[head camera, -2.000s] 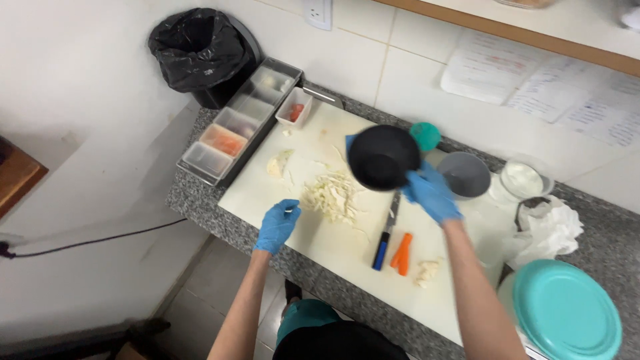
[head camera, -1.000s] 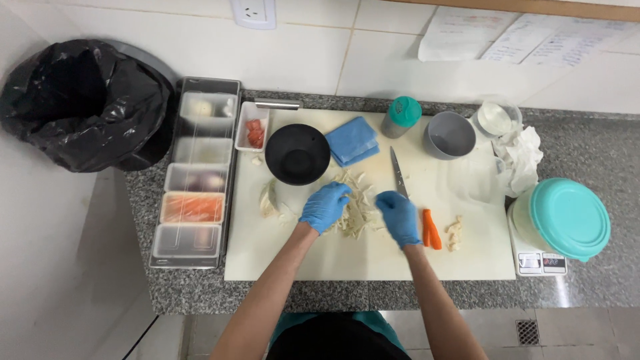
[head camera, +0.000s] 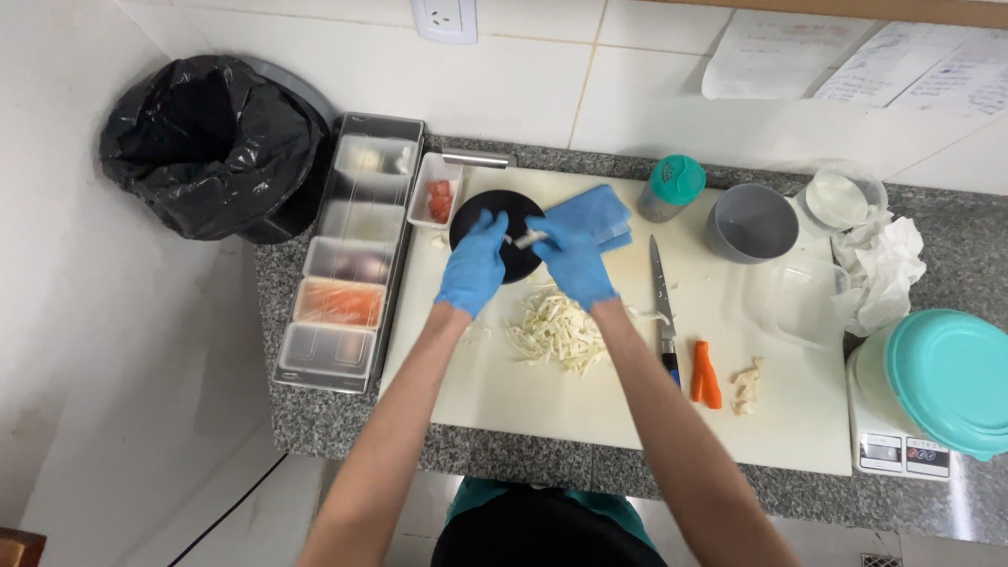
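Both my hands wear blue gloves and are over a black bowl on the white cutting board. My left hand is at the bowl's lower left; its hold is unclear. My right hand, blurred, has a few pale shreds at its fingers. Below them lies a heap of shredded cabbage. A folded blue cloth lies right of the bowl. Farther right are a knife with a blue and black handle, carrot pieces and pale scraps.
At left stand a rack of lidded containers and a bin with a black bag. A small tub holds red pieces. A green-lidded shaker, grey bowl, crumpled paper and turquoise-lidded container on a scale stand right.
The black bowl, in my right hand two seconds ago, now rests on the board. Since one second ago both hands have moved from the cabbage up to the bowl.
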